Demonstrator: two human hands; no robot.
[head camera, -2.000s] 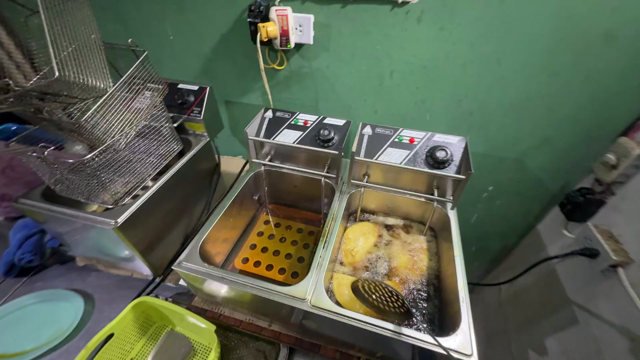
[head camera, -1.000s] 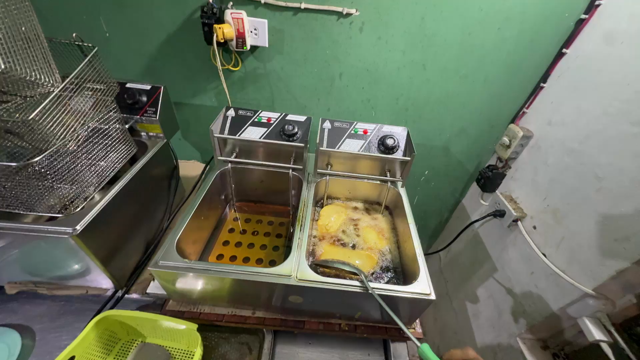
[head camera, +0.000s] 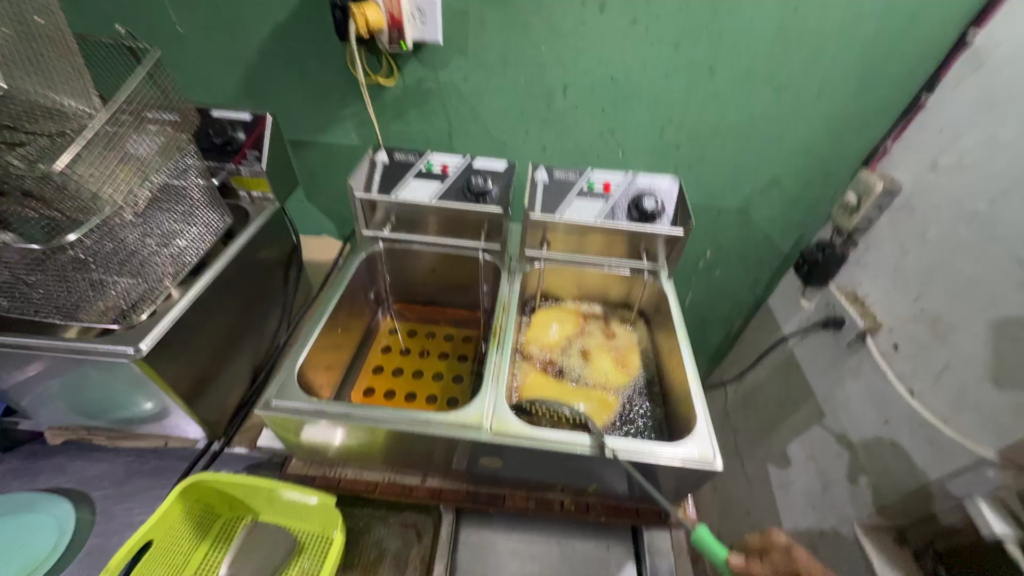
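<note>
At the bottom right, my right hand (head camera: 772, 554) grips the green handle of a perforated skimmer (head camera: 640, 480). The skimmer's dark round head dips into the bubbling oil at the front left of the right fryer tank. Several yellow battered pieces (head camera: 584, 344) float in that oil, the nearest one touching or just behind the skimmer head. The left tank of the stainless-steel double electric fryer (head camera: 492, 424) holds oil over a perforated plate (head camera: 420, 364), with no food seen in it. My left hand is out of view.
Wire fry baskets (head camera: 120, 232) sit over another steel fryer (head camera: 232, 304) on the left. A lime-green plastic basket (head camera: 320, 504) with a grey item inside and a turquoise plate (head camera: 36, 528) are in front. Power cords (head camera: 780, 348) hang along the right wall.
The view has shifted and come closer to the fryer. The skimmer's handle and my right hand have come into sight since the earliest frame; the skimmer head stays in the right tank.
</note>
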